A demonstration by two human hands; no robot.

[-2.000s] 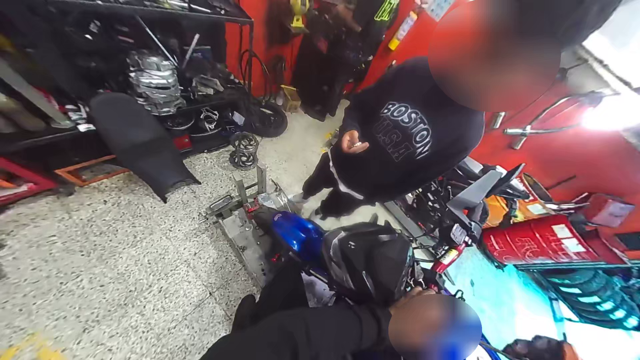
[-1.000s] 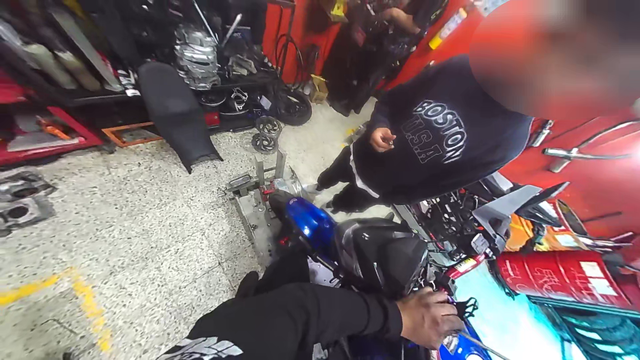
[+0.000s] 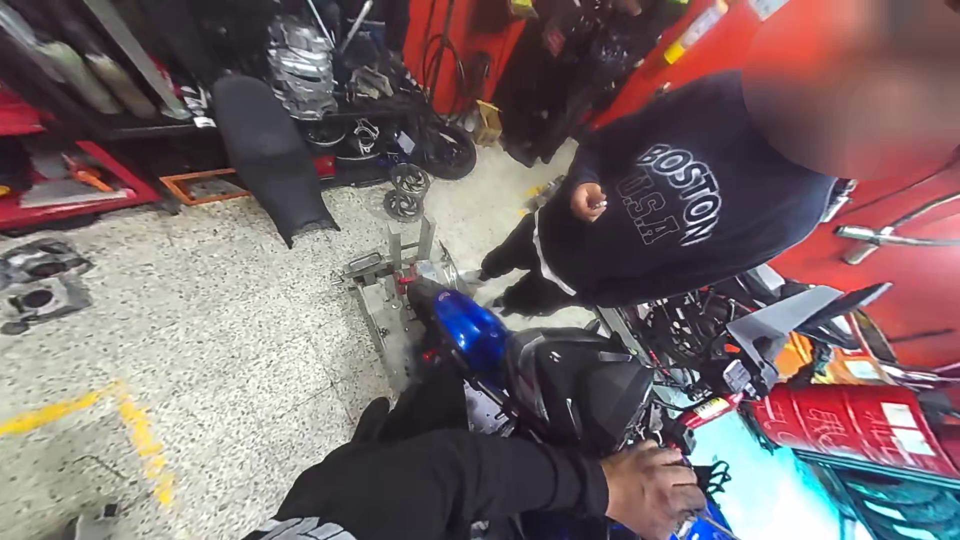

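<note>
My left hand (image 3: pixel 652 487) reaches in from the lower left in a black sleeve. It rests low on a motorcycle, its fingers bent beside a blue panel and dark cables. A thin metal rod (image 3: pixel 716 523) shows at its fingertips; whether they grip it I cannot tell. Left of the hand is the motorcycle's large black body panel (image 3: pixel 581 386), and beyond that a glossy blue body panel (image 3: pixel 470 328). A metal stand or lift (image 3: pixel 382 322) with an upright bracket is at the motorcycle's far end. My right hand is out of view.
A person in a dark sweatshirt (image 3: pixel 675 202) stands across the motorcycle. A black motorcycle seat (image 3: pixel 266 150) leans by shelves of parts. Brake discs (image 3: pixel 405 193) and metal engine parts (image 3: pixel 45 281) lie on the speckled floor. A red drum (image 3: pixel 847 427) is at the right.
The view has shifted left since the first frame, bringing metal parts on the floor into sight. My left hand stays at the same area of the motorcycle.
</note>
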